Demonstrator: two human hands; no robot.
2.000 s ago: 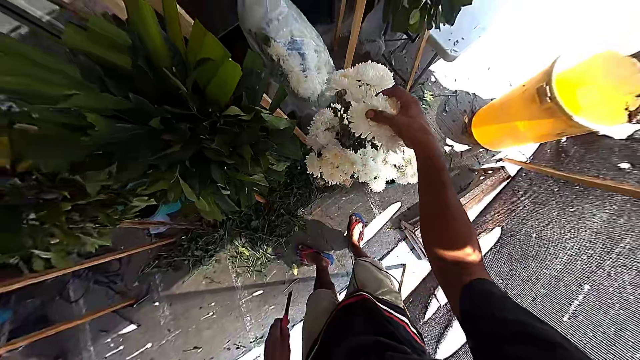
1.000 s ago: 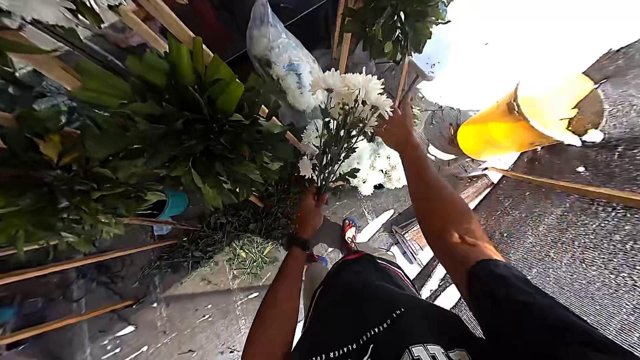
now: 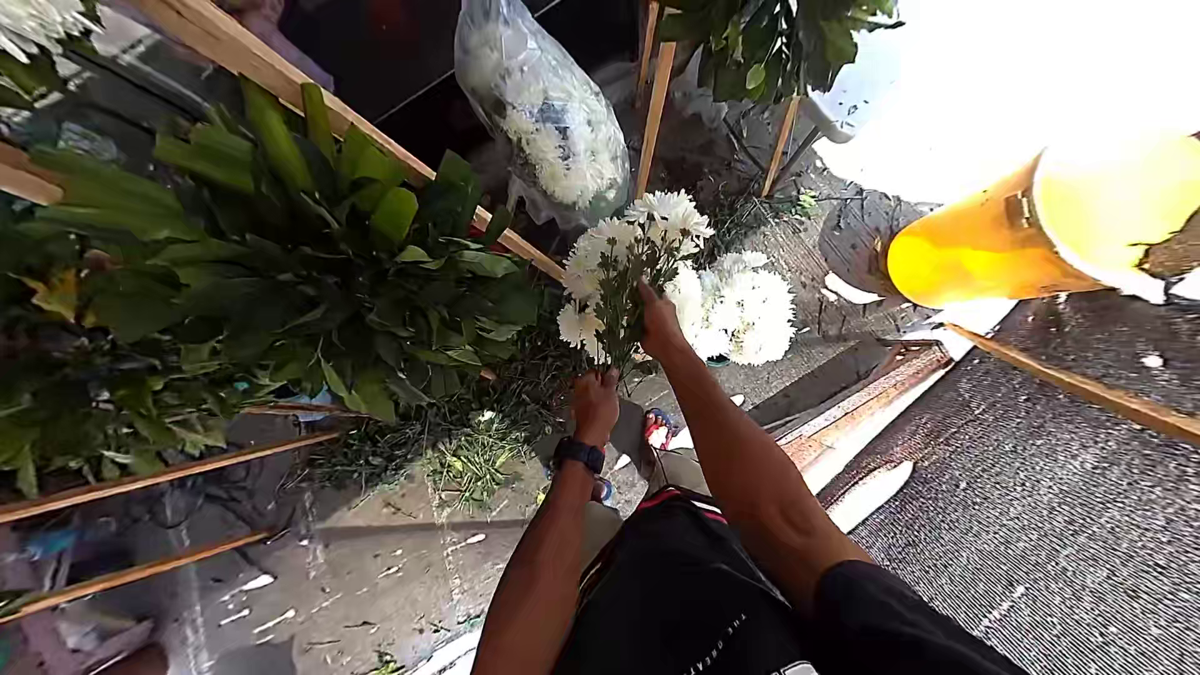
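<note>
My left hand [image 3: 596, 405], with a dark watch on its wrist, is closed round the lower stems of a bunch of white chrysanthemums [image 3: 600, 264]. The blooms point up and away from me, with green leafy stems below them. At the right side of the same bunch, my right hand [image 3: 660, 323] has its fingers against the stems; whether it grips them is hidden. More white chrysanthemums [image 3: 750, 309] stand low behind my right hand. A clear plastic wrap [image 3: 553, 122] full of white flowers lies beyond the bunch.
Dense green foliage [image 3: 281, 253] fills the left, among wooden poles [image 3: 169, 474]. A yellow bucket [image 3: 1003, 230] lies tilted at the right near a wooden stick [image 3: 1078, 384]. Cut stems and leaves [image 3: 478, 459] litter the pavement. A metal channel [image 3: 867, 403] runs beside the road.
My left hand, low and away from the flowers two seconds ago, now holds stems. My right hand has come down from beyond the bunch to its stems since one second ago.
</note>
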